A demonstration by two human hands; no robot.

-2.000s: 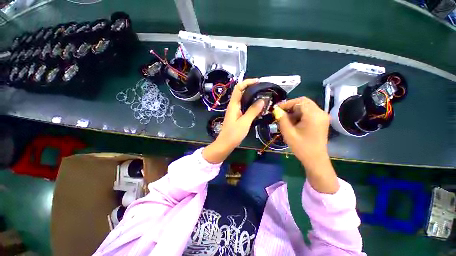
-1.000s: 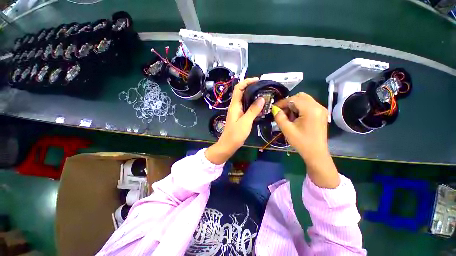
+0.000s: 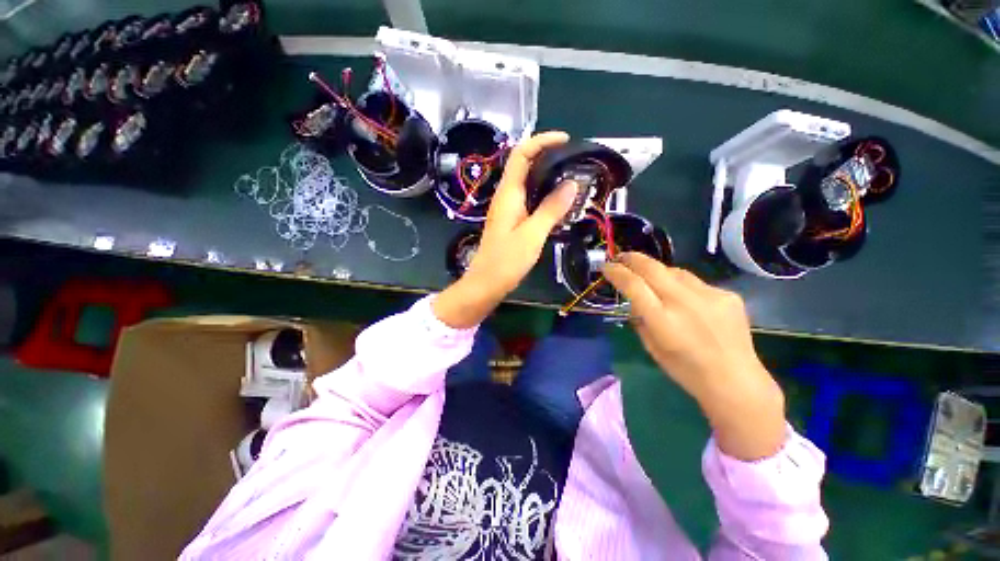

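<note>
My left hand point(image 3: 499, 243) holds a black front camera module point(image 3: 610, 162) above the bench, its silvery electronic part facing me and my thumb on it. Red wires point(image 3: 609, 232) run from the module down to my right fingertips. My right hand point(image 3: 696, 329) pinches at these wires over an open camera housing point(image 3: 647, 238); the exact grip and wire ends are too small to tell. The housing is white-rimmed with a black interior and a pale part inside. Orange and dark leads point(image 3: 581, 296) stick out at its near side.
Two white bracketed housings point(image 3: 395, 148) stand left of my hands, another with a module point(image 3: 773, 225) at right. A tangle of translucent loops point(image 3: 313, 203), rows of modules point(image 3: 93, 82) and small white parts point(image 3: 161, 249) lie left. A carton point(image 3: 165, 438) holds white cameras below.
My right hand has moved down and right from the module to the housing, and red wires now show between them. The housing is more exposed. The whole view has shifted slightly.
</note>
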